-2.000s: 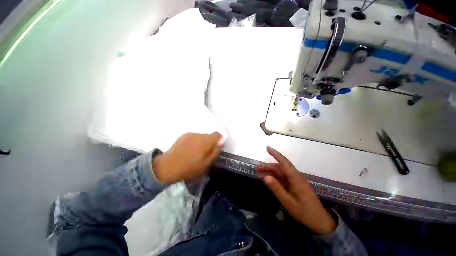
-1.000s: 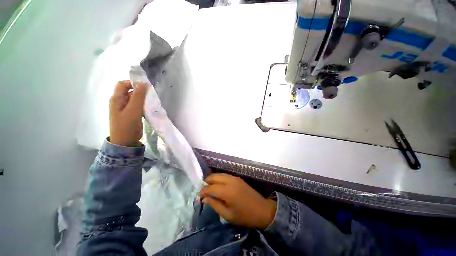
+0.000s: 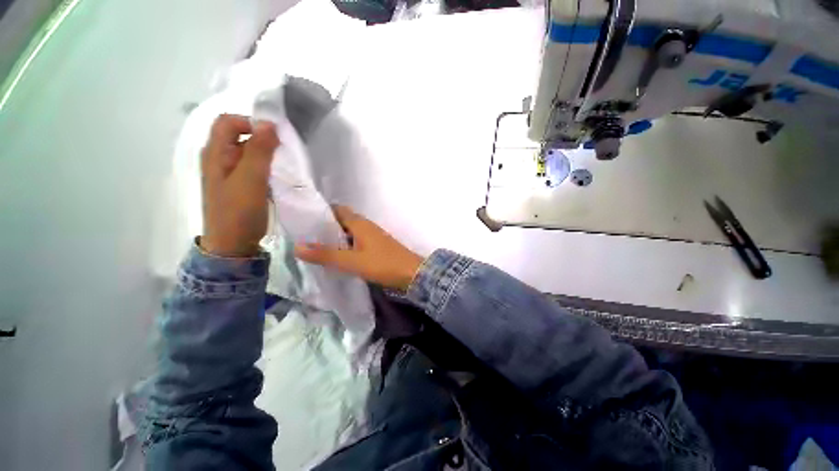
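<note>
A white fabric piece point(image 3: 308, 207) hangs from the left part of the table over its front edge to the lap. My left hand point(image 3: 235, 184) grips its upper end between thumb and fingers. My right hand point(image 3: 368, 250) is farther down the same strip, thumb and fingers on either side of the cloth. A grey patch point(image 3: 311, 109) shows beyond the strip. More white cloth lies on the lap point(image 3: 317, 391).
The sewing machine point(image 3: 662, 64) stands at the upper right, its needle area lit. Black thread snips point(image 3: 739, 237) lie right of the needle. A ruler strip point(image 3: 681, 328) runs along the table's front edge. Dark items lie at the top. A grey partition point(image 3: 83, 212) is at the left.
My right hand has moved from the lower end of the fabric up and forward onto its middle. My left hand has stayed on the upper end, slightly higher. Two seconds ago the hands were nearer the table's edge.
</note>
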